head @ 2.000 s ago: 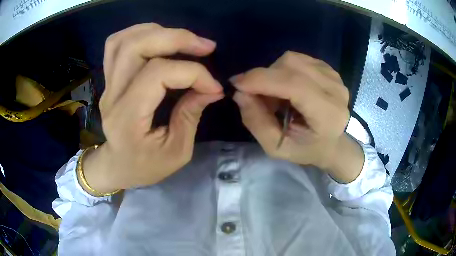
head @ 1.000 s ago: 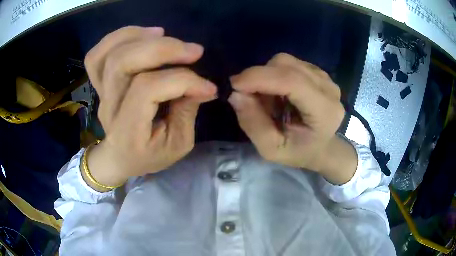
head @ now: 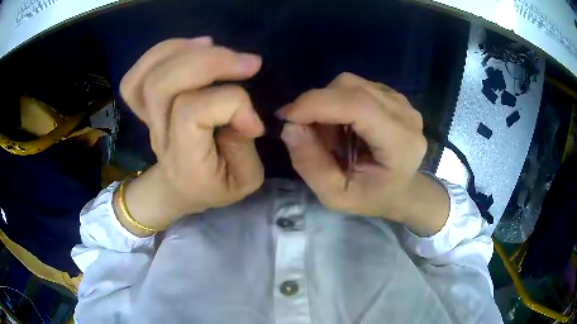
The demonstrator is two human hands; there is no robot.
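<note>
My left hand [head: 196, 126] is left of centre, its index finger bent over the thumb; whether it pinches anything is hidden against the dark background. My right hand [head: 370, 149] is right of centre, curled around a thin pointed tool [head: 350, 152] that crosses its palm. Its thumb and index fingertips are close together; a tiny dark piece between them cannot be made out clearly. The fingertips of the two hands face each other, a small gap apart. Dark navy cloth [head: 354, 35] lies behind and beyond the hands.
A pale side surface [head: 500, 155] at right holds several small dark cut pieces [head: 484, 130] and tangled thread ends [head: 522, 66]. A white table edge with ruler marks [head: 63, 18] curves across the top. Yellow bars stand at left [head: 22, 147] and lower right [head: 522, 291].
My left index finger and thumb have curled in, and the left hand has turned slightly. My right hand has shifted a little left, still around the thin tool. The cut pieces have stayed put.
</note>
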